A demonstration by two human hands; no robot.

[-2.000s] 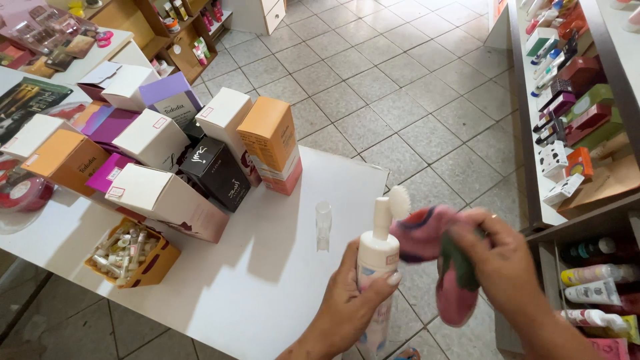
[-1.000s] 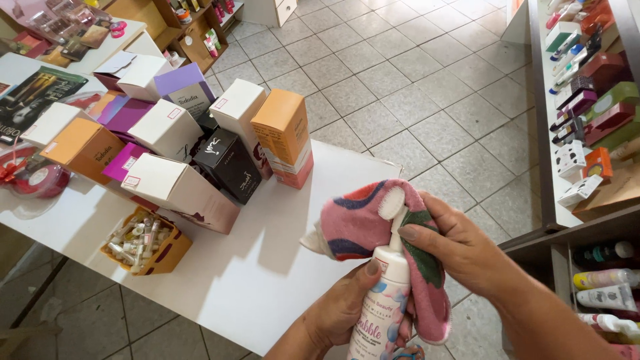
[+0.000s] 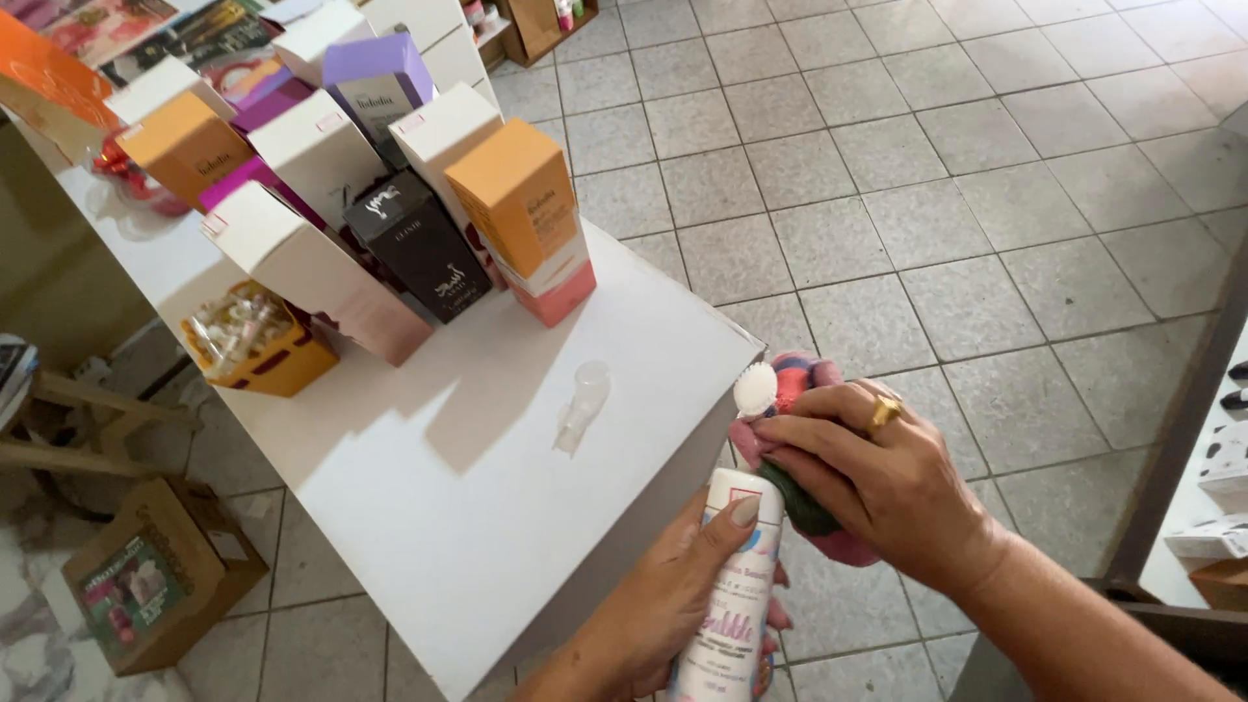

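Note:
My left hand is closed around a white pump bottle with pink and blue print, held upright with a slight tilt beyond the table's edge. Above the bottle's collar, my right hand pinches a pink, red and green cloth around the neck of the white brush head; the fingers and cloth hide most of that neck. A ring is on one right finger. On the white table, left of the hands, lies a clear plastic cap.
Several cosmetic boxes, among them a black one and an orange one, stand on the table's far part. Beside them sits a yellow basket of small vials. A cardboard box is on the floor at left; a product shelf stands at right.
The cloth was spread behind the brush head a second ago; now it is bunched in my right hand around the neck. The view has shifted, bringing the table closer.

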